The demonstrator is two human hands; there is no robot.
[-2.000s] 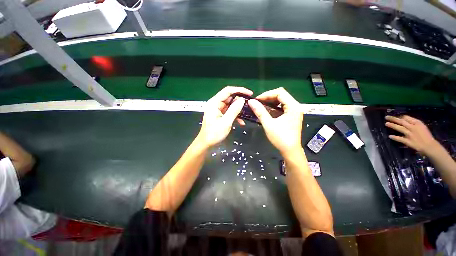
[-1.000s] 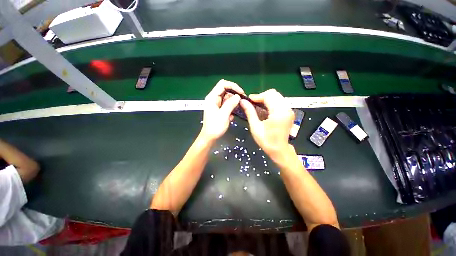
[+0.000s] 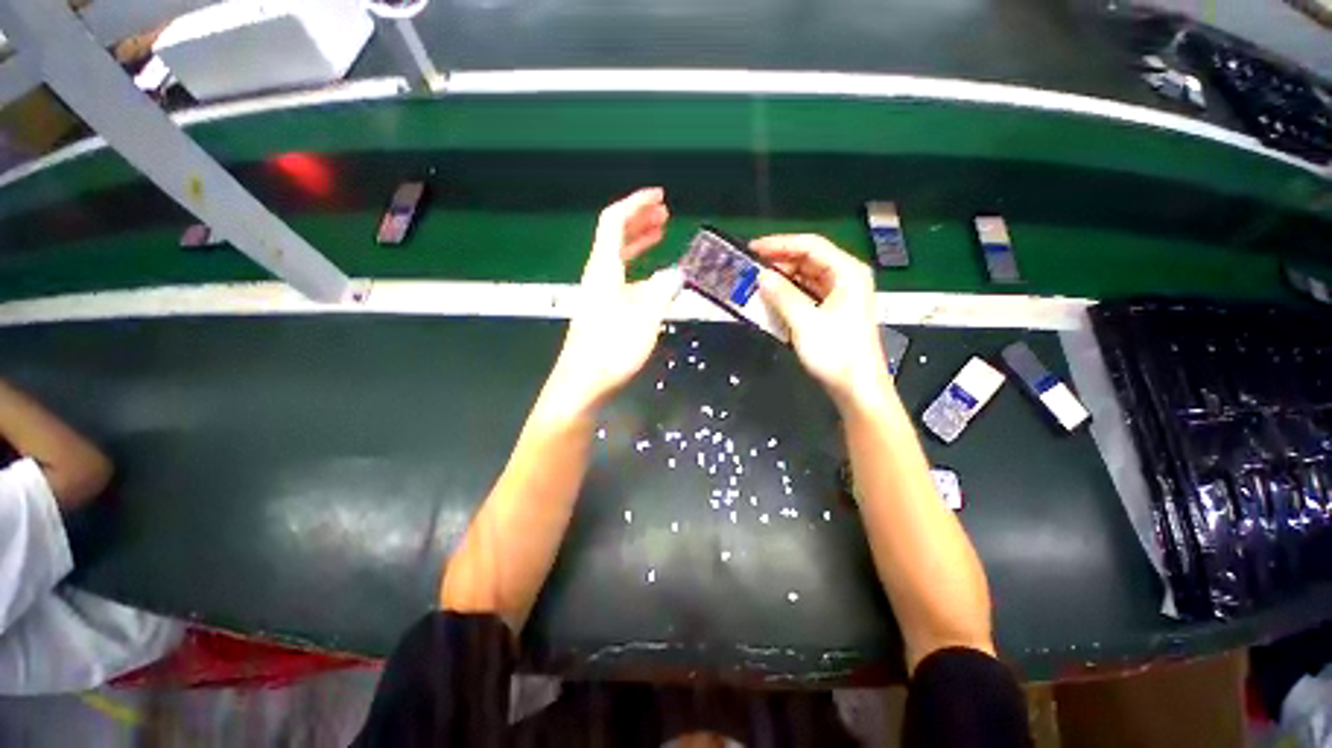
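Observation:
My right hand (image 3: pixel 831 311) holds a dark bar-shaped mobile phone (image 3: pixel 726 275) by its screen end, keypad face towards me, above the white rail. My left hand (image 3: pixel 624 300) is at the phone's keypad end; its fingers are raised apart from the phone and its thumb is at or near the corner. Whether the thumb touches cannot be told. Small white parts (image 3: pixel 719 462) lie scattered on the dark green worktop below the hands. Waiting phones (image 3: pixel 964 399) lie right of my right hand, some partly hidden by my right hand and forearm.
Beyond the white rail (image 3: pixel 453 301), several phones (image 3: pixel 402 214) lie on the green conveyor (image 3: pixel 584 219). A grey metal upright (image 3: pixel 190 161) stands at left. A black blister tray (image 3: pixel 1227 453) lies at right. Another person's arm (image 3: pixel 56 439) is at the left edge.
My left fingers have opened away from the phone. The phone has turned to show its keypad and screen. The other person's hand on the tray has left the view. Conveyor phones have shifted left.

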